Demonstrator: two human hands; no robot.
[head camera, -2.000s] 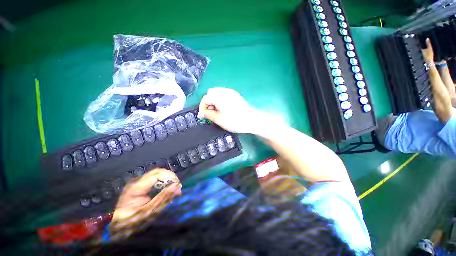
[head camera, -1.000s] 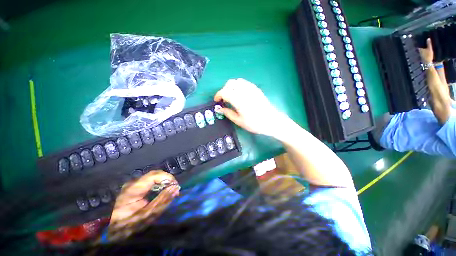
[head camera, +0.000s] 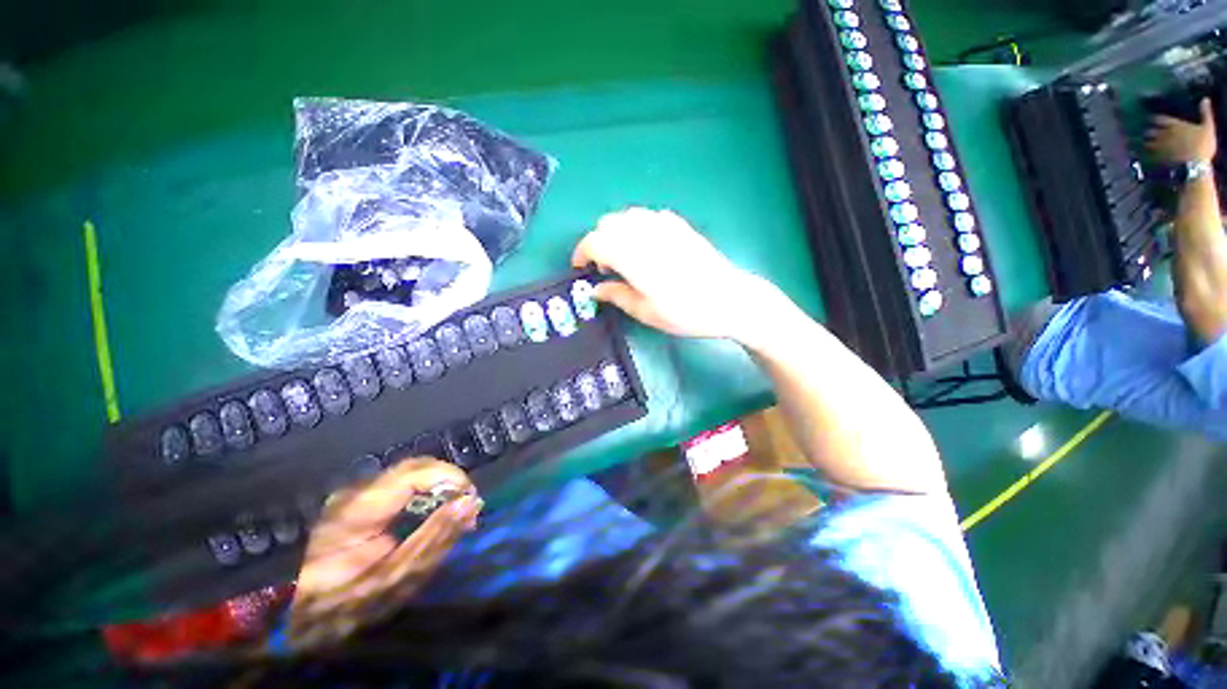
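Observation:
The black foam tray (head camera: 451, 393) lies slanted in front of me, with two rows of black oval housings (head camera: 330, 385). Three slots at the right end of its far row hold green circuit boards with whitish tops (head camera: 561, 315). My right hand (head camera: 659, 276) has its thumb and a finger around the rightmost board (head camera: 583, 298), which sits in its slot. My left hand (head camera: 384, 538) is curled palm up over the near row, holding several small pale-topped boards (head camera: 433, 499). Its lower part is dark and partly covered by blurred hair.
An open clear bag (head camera: 390, 222) with small black parts lies behind the tray. Stacked foam trays (head camera: 928, 215), the top one filled with boards, stand at right. A red bubble pack (head camera: 189, 633) is at lower left. A cardboard box (head camera: 760, 464) is below right. Another person's arm (head camera: 1191, 242) is far right.
My right hand has moved right along the far row to the last slot. Three green-and-white boards now show there. My left hand has stayed nearly in place.

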